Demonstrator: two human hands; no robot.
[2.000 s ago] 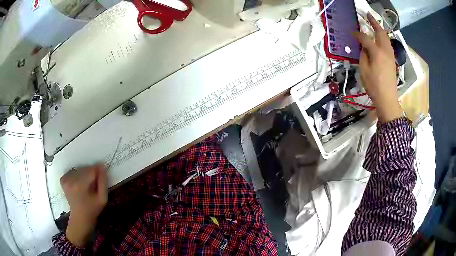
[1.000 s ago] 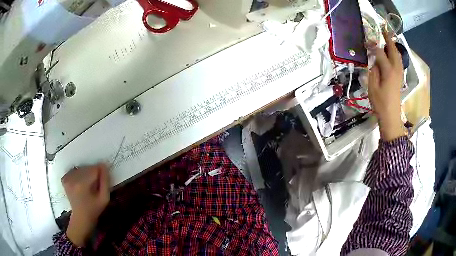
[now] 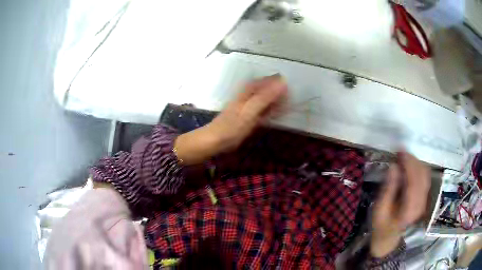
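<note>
My left hand point(image 3: 240, 118) is over the front edge of the white table strip point(image 3: 327, 113), fingers bent and blurred. A small dark spot shows at its fingertips; I cannot tell if it is a held piece. A faint thin strand, perhaps sewing thread point(image 3: 306, 102), shows just right of the fingers; whether they hold it is unclear. My right hand point(image 3: 402, 192) is strongly blurred, in front of the table edge, left of the accessory tray point(image 3: 434, 216). I see no clear object in it. White cloth with dark stitch lines point(image 3: 127, 63) lies at left.
Red-handled scissors point(image 3: 409, 31) lie on the cream machine bed point(image 3: 322, 37) at upper right. The tray holds small items and a red cord. The checked apron point(image 3: 248, 211) with pale clippings covers my lap. More white cloth shows at lower left and lower right.
The view has swung left, bringing more white cloth in. My right hand has left the phone area and come toward my left hand. The phone is now mostly out of view.
</note>
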